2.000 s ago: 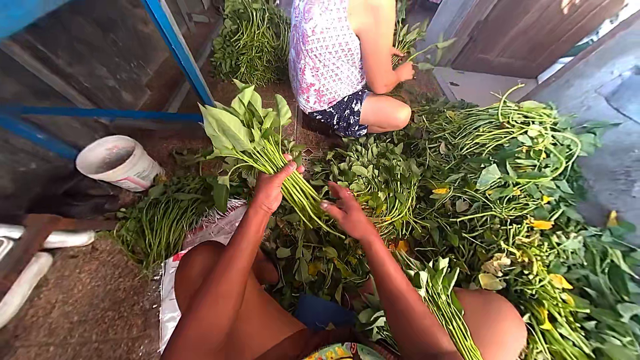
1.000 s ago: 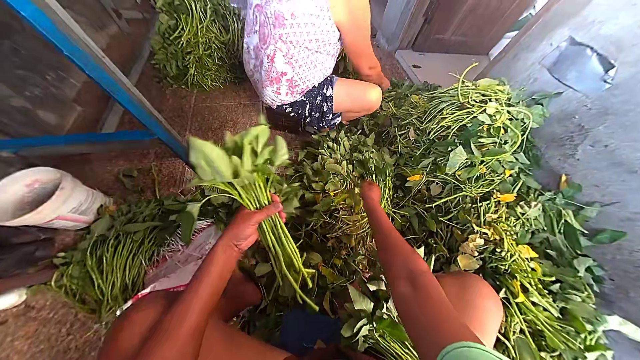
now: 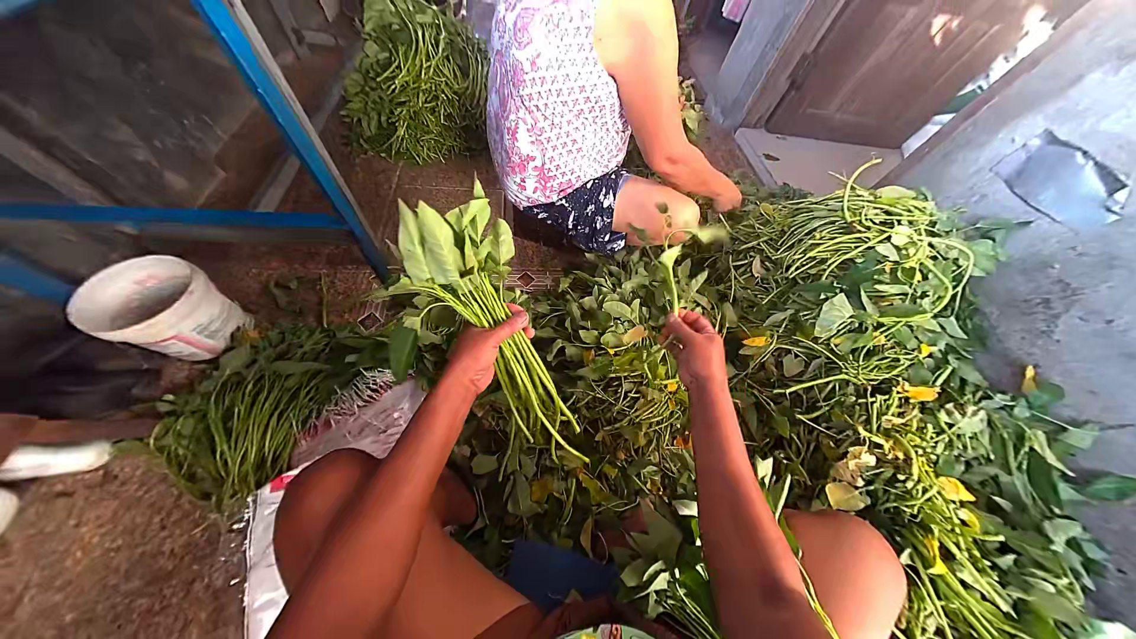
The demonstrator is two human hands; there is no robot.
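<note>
My left hand (image 3: 484, 351) is closed around a bunch of long-stemmed leafy greens (image 3: 457, 257), leaves up and stem ends hanging down to the right. Between the thumb and fingers of my right hand (image 3: 695, 346) is a single leafy stem (image 3: 671, 271), upright above the heap. Beneath and beyond both hands spreads a large heap of loose greens (image 3: 834, 328), with some yellow leaves in it. More stems lie by my right forearm, partly hidden by it.
A co-worker (image 3: 568, 106) crouches ahead, one hand at the heap's far edge. Bundled greens lie at the back (image 3: 417, 84) and at left (image 3: 257, 408), near a white bucket (image 3: 146, 306). A blue metal frame (image 3: 284, 115) stands left; a concrete wall (image 3: 1047, 293) bounds the right.
My right hand was near the bunch's stems two seconds ago, then over the heap; it now holds up one stem. My left hand has kept its hold on the bunch.
</note>
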